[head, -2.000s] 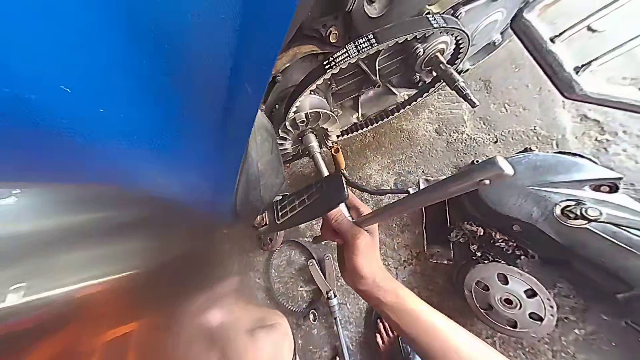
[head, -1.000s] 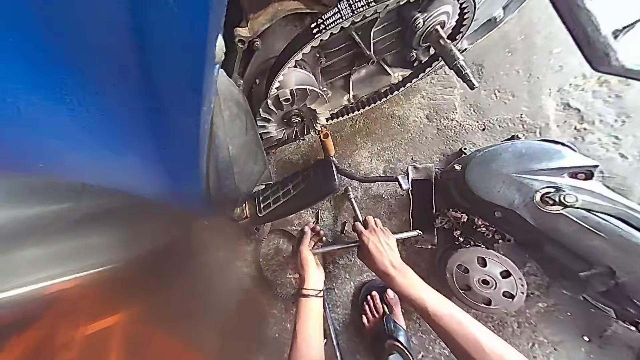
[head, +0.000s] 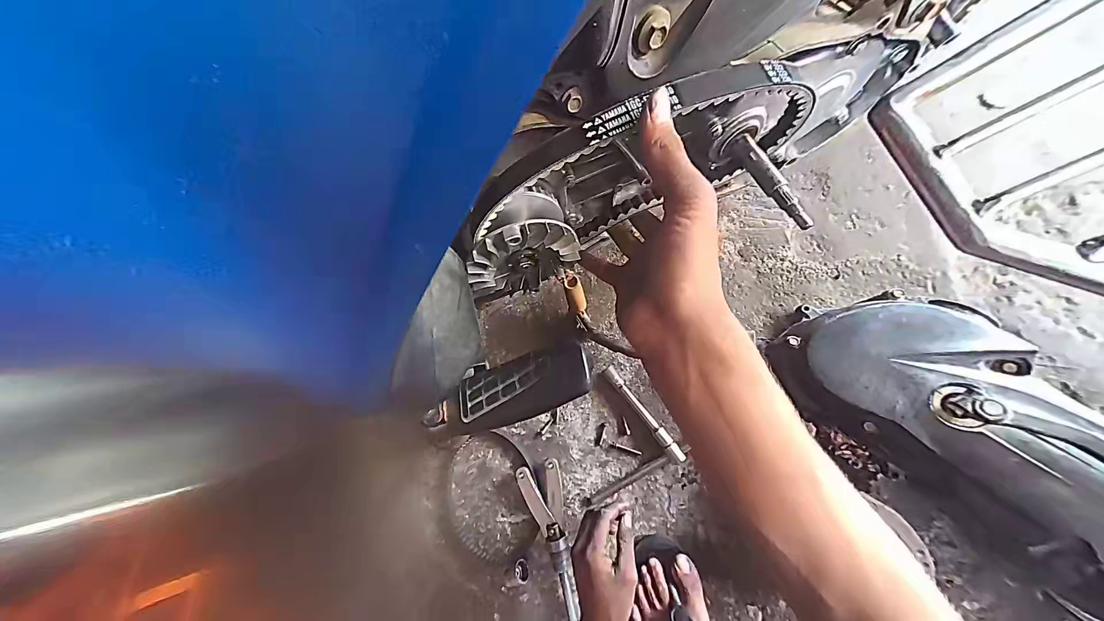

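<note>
My right hand (head: pixel 673 233) reaches up to the toothed drive belt (head: pixel 630 116), its thumb over the belt's printed outer face and its fingers spread below, partly hidden behind the palm. The belt loops around the finned pulley fan (head: pixel 524 250) and the hub of a splined shaft (head: pixel 772 181). Low in the view, my left hand (head: pixel 608 556) has its fingers loosely together beside a pin-type holding tool (head: pixel 556 535), with nothing seen in it. A socket extension with a handle (head: pixel 642 414) lies on the floor above that hand, near several loose bolts (head: pixel 617 440).
An engine side cover with a kick lever (head: pixel 914 362) lies at the right. The black footrest (head: pixel 526 388) juts out at centre left, below an orange-capped cable (head: pixel 575 293). A toothed ring (head: pixel 487 500) lies at lower left; a metal-framed grate (head: pixel 1018 138) stands upper right. Blue bodywork (head: pixel 216 172) fills the left.
A second ago both hands were at the socket tool; now it lies on the floor. My right hand has moved up to the belt, and my left hand is lower, away from the tool.
</note>
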